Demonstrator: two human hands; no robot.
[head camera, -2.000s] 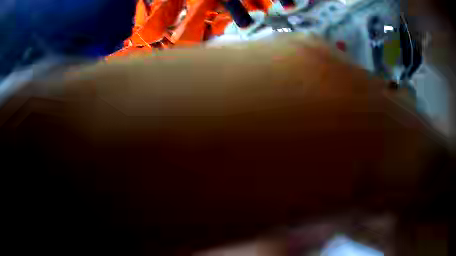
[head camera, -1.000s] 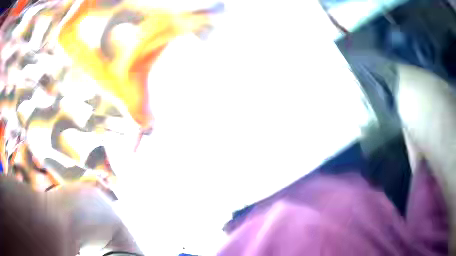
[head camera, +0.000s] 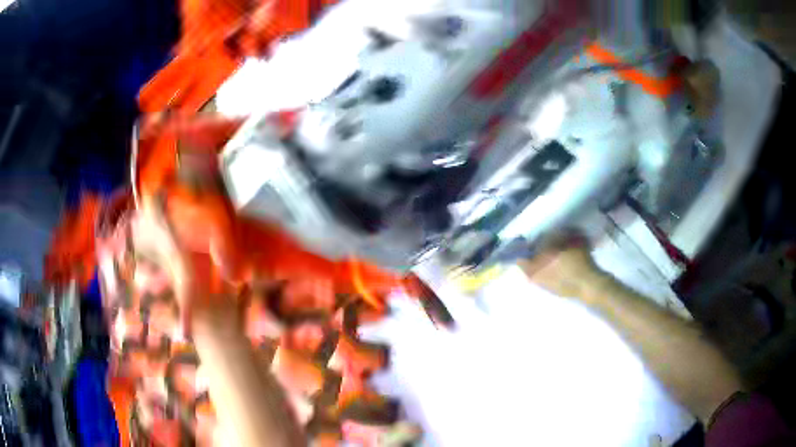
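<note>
The picture is blurred. The grey-white sewing machine (head camera: 393, 96) fills the upper middle. An orange fabric band (head camera: 297, 253) runs below and left of the machine head, along a wave-patterned panel (head camera: 305, 358). My left hand (head camera: 170, 231) is at the orange fabric on the left, its forearm over the patterned panel; blur hides whether its fingers grip. My right hand (head camera: 559, 262) is low beside the machine's narrow bed, near a small yellow piece (head camera: 472, 280); its fingertips are unclear. The needle area cannot be made out.
A pile of orange pieces (head camera: 205, 52) lies behind the machine. An orange strip (head camera: 633, 74) shows at the machine's upper right. A red cord (head camera: 663, 240) is at the table's right edge. The white tabletop (head camera: 524, 367) is overexposed. Something blue (head camera: 92, 393) is at lower left.
The view has swung back from the overexposed tabletop and pink clothing to the machine. Both hands now show, left on the orange fabric side, right beside the bed.
</note>
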